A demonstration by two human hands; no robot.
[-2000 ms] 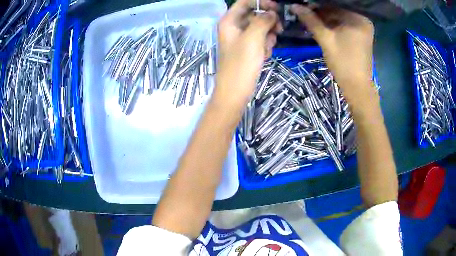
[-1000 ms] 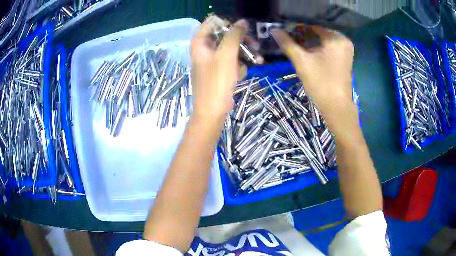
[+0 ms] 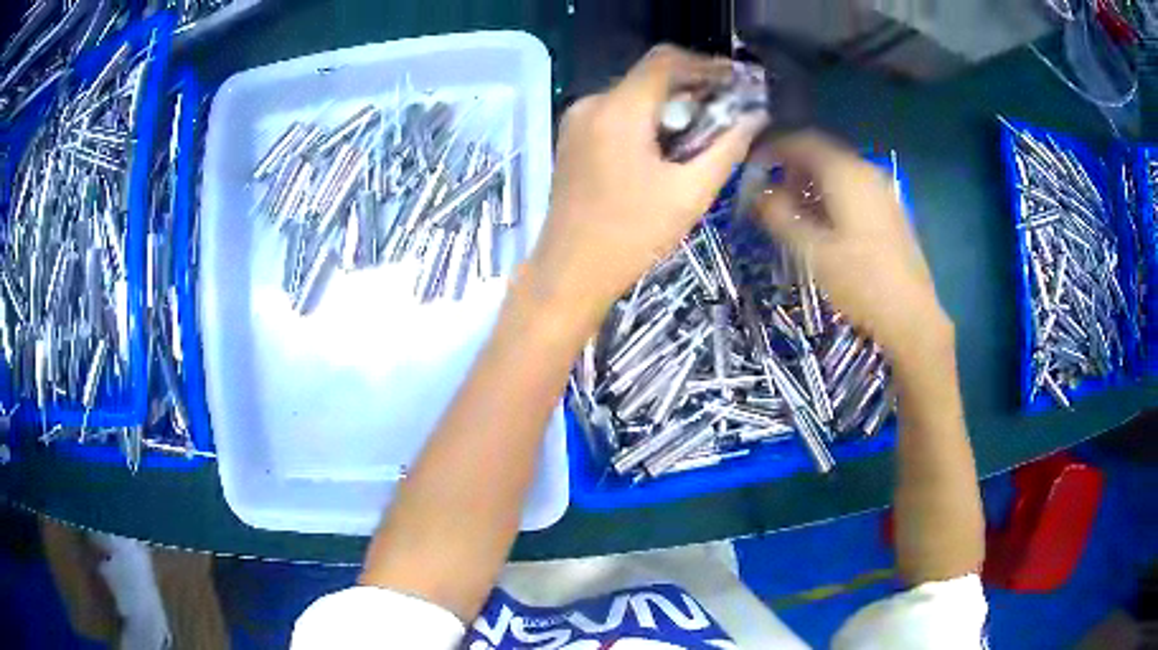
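My left hand is closed around a bunch of silver metal shafts, held above the back edge of the blue bin, beside the dark fixture area. My right hand is blurred, over the back right of the blue bin; its fingertips are near the left hand's fingers. Whether it holds a shaft cannot be told. The blue bin is heaped with shafts and partly hidden by both hands. The white tray stands to its left, with loose shafts across its upper half.
A grey metal block stands at the top edge. Blue side bins of shafts stand at far left and far right. A clear hose loops at the top right. A red stool is on the floor at right. A person's legs show at lower left.
My right hand has come down from the fixture area to over the blue bin. My left hand has shifted right with its bunch. The camera view has shifted slightly.
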